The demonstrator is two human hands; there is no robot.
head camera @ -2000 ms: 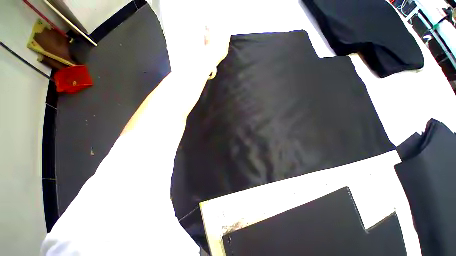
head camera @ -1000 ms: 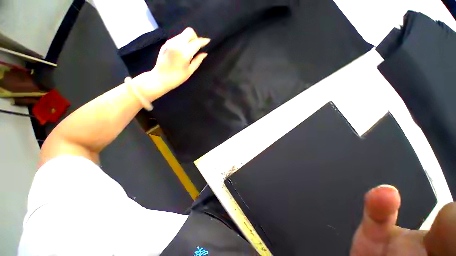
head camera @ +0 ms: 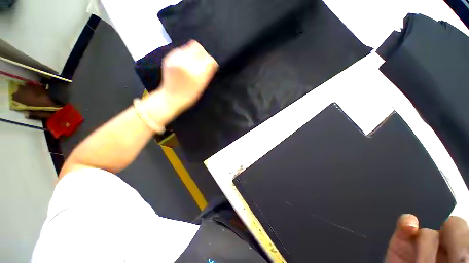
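A thin, soft black lining fabric [head camera: 272, 77] lies wrinkled across the upper middle, with a notched outline at its left. My left hand [head camera: 189, 74] is over its left part, blurred, with curled fingers; whether it pinches the cloth is hidden. A flat matte black bag panel [head camera: 334, 180] lies on the pale work board [head camera: 288, 126], with a square notch at its far edge. My right hand [head camera: 429, 241] is at the lower right over the panel's near right part, cut off by the picture's edge. I cannot tell if it holds anything.
More black fabric [head camera: 427, 77] lies folded at the right. The board's yellowed edge [head camera: 257, 221] runs down toward my apron. The grey floor [head camera: 108, 77] with a yellow line is at the left, with a red dustpan-like object [head camera: 65, 121] by the wall.
The view has swung, and the panel shows more fully. My left hand has drawn back from the fabric's far left corner and its fingers have curled. My right hand has come into view.
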